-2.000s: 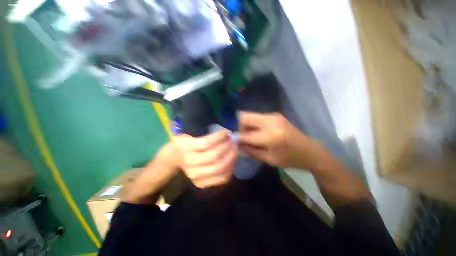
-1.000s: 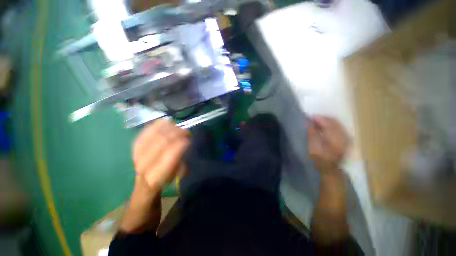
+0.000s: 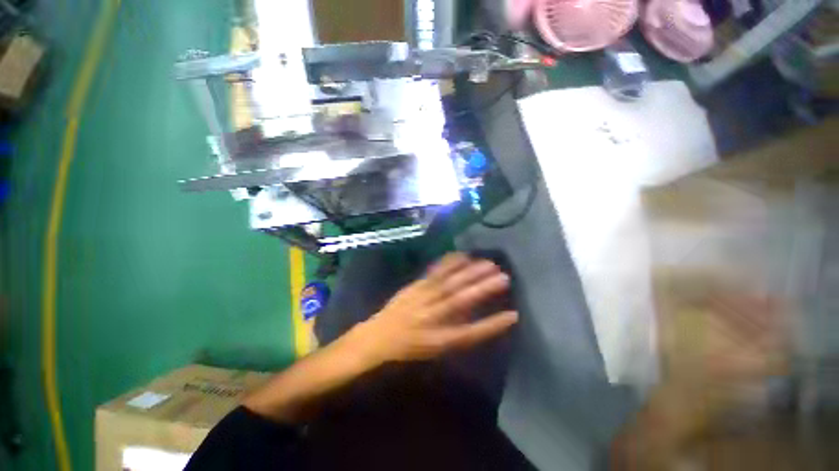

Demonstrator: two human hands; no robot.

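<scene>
My left hand (image 3: 446,311) is over my lap with its fingers apart, and nothing shows in it. My right hand (image 3: 736,336) is a strong blur at the open brown carton (image 3: 704,189) on the right; whether it holds anything cannot be told. The carton's contents are blurred. The silver metal press (image 3: 368,175) stands in front of my knees, with a bright plate and a blue knob (image 3: 473,163) at its right side.
A white sheet (image 3: 598,230) lies on the grey bench (image 3: 543,368), with small dark bits near its far end. Pink fan grilles (image 3: 586,20) are beyond. A closed brown carton (image 3: 175,405) stands on the green floor at lower left. A black cable loops beside the press.
My left hand has moved from beside the press to over my lap and opened. My right hand has moved right from the sheet's edge to the carton. The view has shifted, showing the pink grilles.
</scene>
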